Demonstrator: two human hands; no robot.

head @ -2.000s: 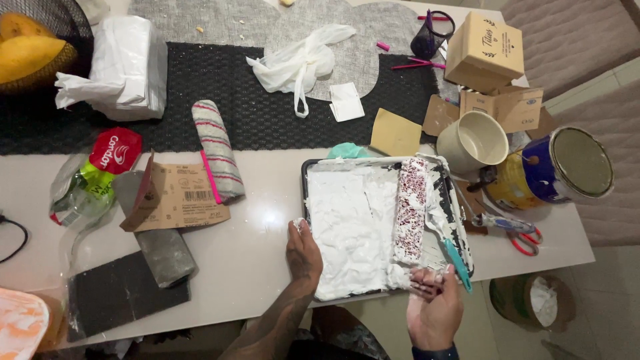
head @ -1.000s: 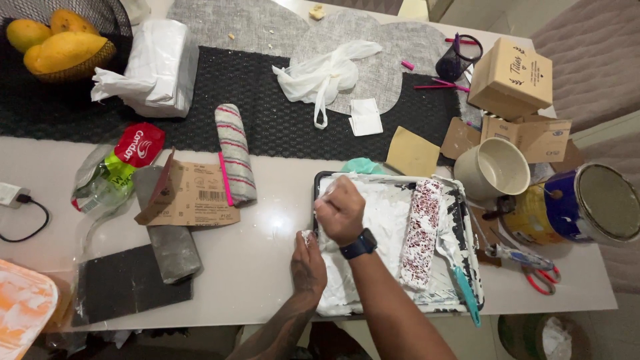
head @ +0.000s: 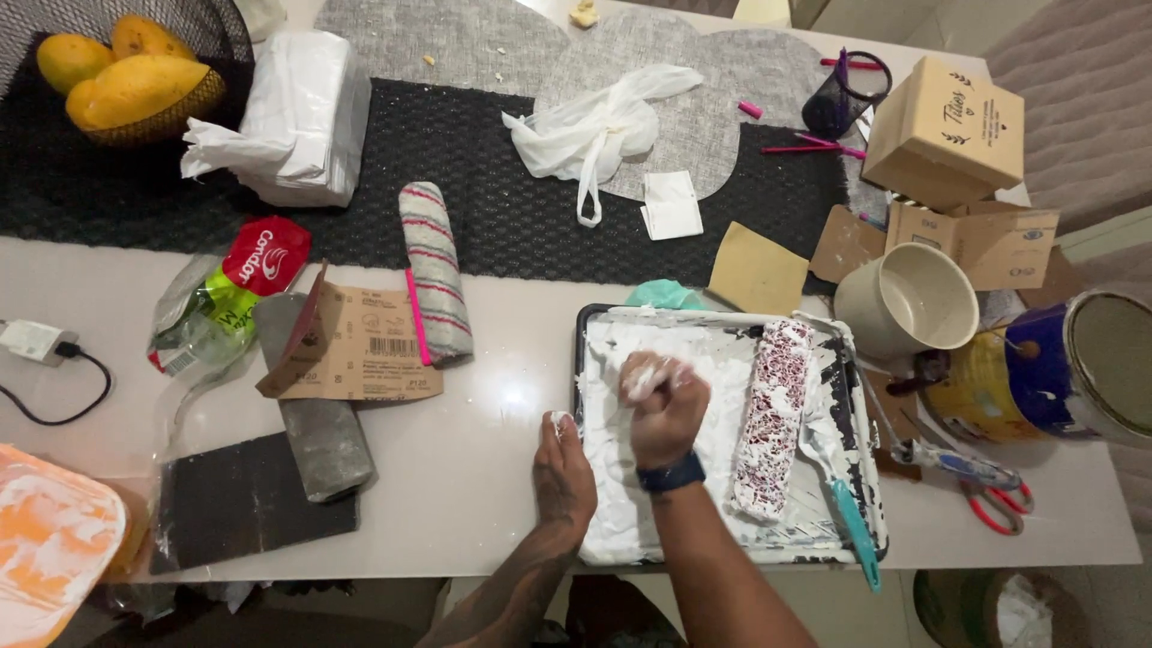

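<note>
A black paint tray (head: 882, 531) coated with thick white paint lies near the table's front edge. My left hand (head: 565, 468) rests against its left rim, paint on a fingertip. Over the left part of the tray is my right hand (head: 664, 396), curled and smeared with white; motion blur hides whether anything is between its fingers. To its right a red-and-white textured roller cover (head: 772, 418) lies in the tray, coated in paint. Beside that, a spatula with a turquoise handle (head: 853, 531) leans over the front rim, its blade covered in white.
Left of the tray are a striped roller cover (head: 436, 270), a cardboard sleeve (head: 360, 346), a grey sanding block (head: 326, 450) and black sandpaper (head: 252, 504). At right stand a beige pot (head: 906, 300), a paint can (head: 1035, 378) and red-handled scissors (head: 999, 504). An orange tub (head: 54, 540) is at far left.
My right hand has moved from the tray's front right, near the spatula, to over its left part. Between one second ago and now it has shifted slightly right. My left hand stays at the left rim.
</note>
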